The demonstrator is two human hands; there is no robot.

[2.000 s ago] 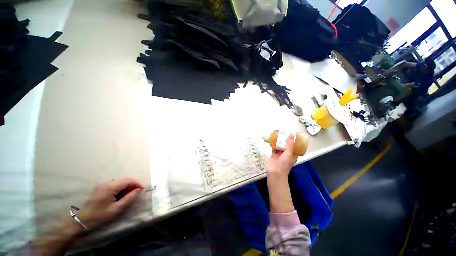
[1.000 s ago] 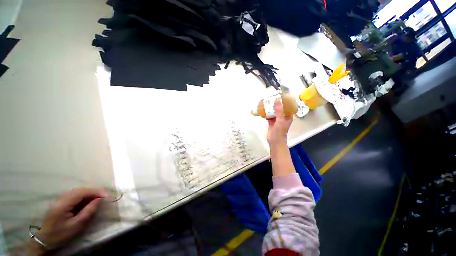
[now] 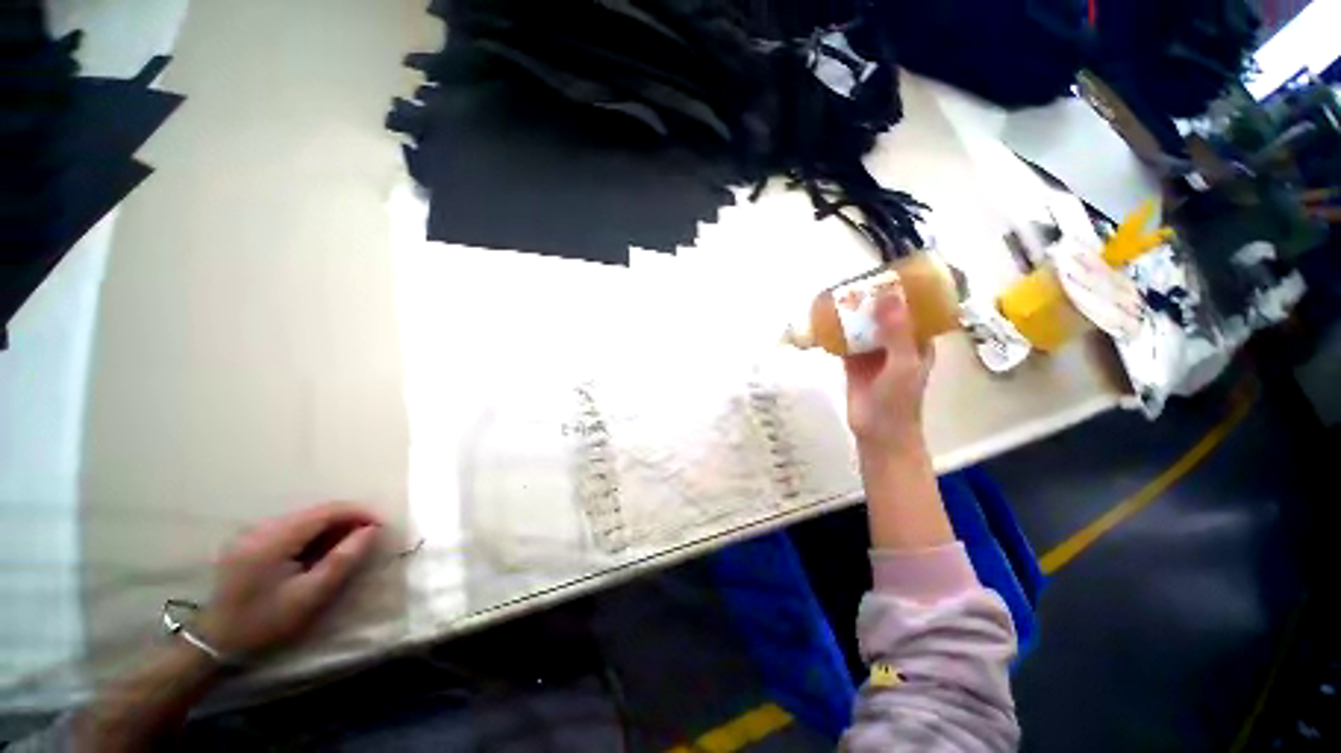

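My right hand is shut on an amber glue bottle with a white label. The bottle lies sideways in the hand above the table, its pale nozzle pointing left. My left hand is at the table's front edge on the left, with thumb and fingertips close together. A thin dark line shows beside the fingertips; I cannot tell if the hand holds it. Rows of brownish glue marks lie on the white table between the hands.
A stepped black panel pile lies at the back, another black pile at far left. Thin black strips trail beyond the right pile. A yellow pot stands right of the bottle, near crumpled wrapping. A blue crate is below the edge.
The view has shifted about. The bottle stays in my right hand and looks larger and closer, now nearer the yellow pot's left side. My left hand keeps nearly the same pose by the front edge.
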